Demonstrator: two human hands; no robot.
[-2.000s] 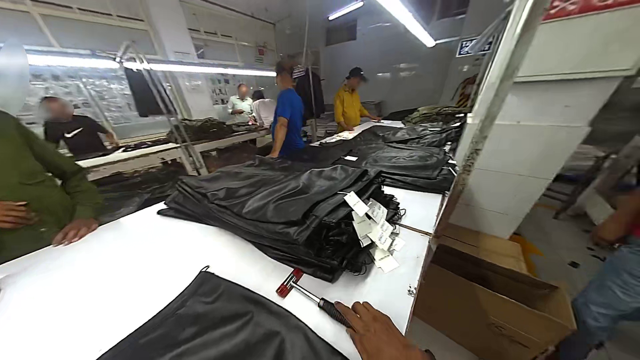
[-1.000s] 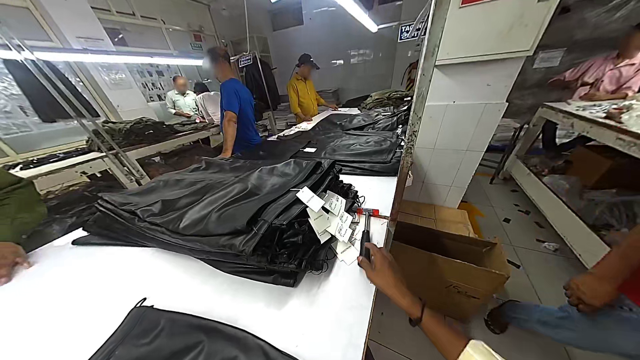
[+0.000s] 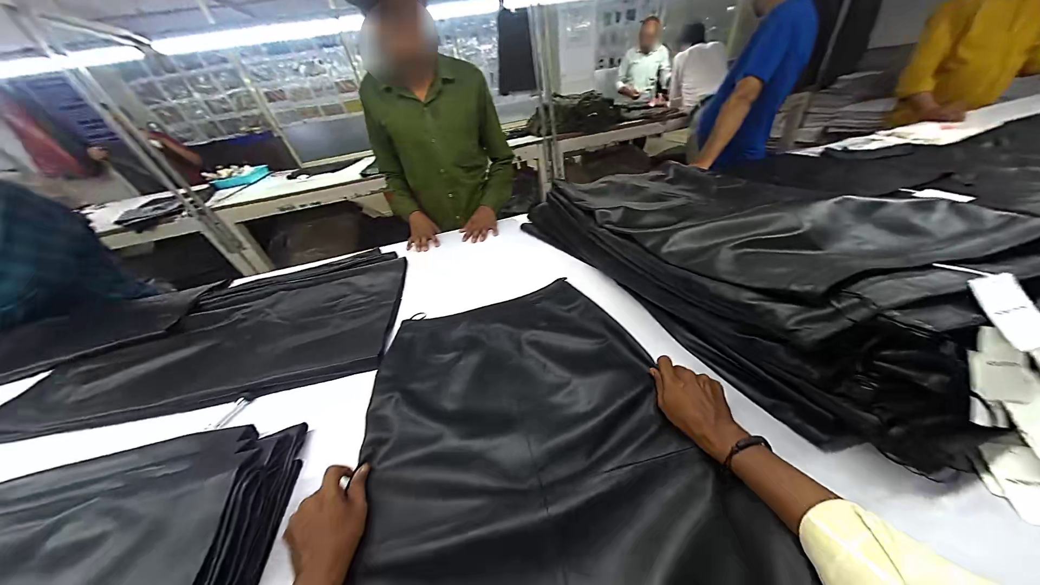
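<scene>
A black leather skirt (image 3: 520, 422) lies flat on the white tabletop (image 3: 479, 276), its waist edge pointing away from me. My left hand (image 3: 329, 520) pinches its left side edge near the bottom of the view. On the opposite edge, higher up, my right hand (image 3: 699, 406) grips the leather between thumb and fingers; a dark band is on that wrist. A small loop stands at the left end of the waist. To the right, a tall pile of black leather garments (image 3: 780, 244) carries several white hang tags (image 3: 1007, 309).
Stacked black leather pieces (image 3: 146, 504) are at the lower left, with another pile (image 3: 268, 341) behind them. A person in a green shirt (image 3: 443, 146) rests both hands on the table's far edge. Other people and tables stand farther back.
My right hand, earlier on a red-headed hammer and then by the tags, is now on the skirt's edge. My left hand has come into view. The view has swung left.
</scene>
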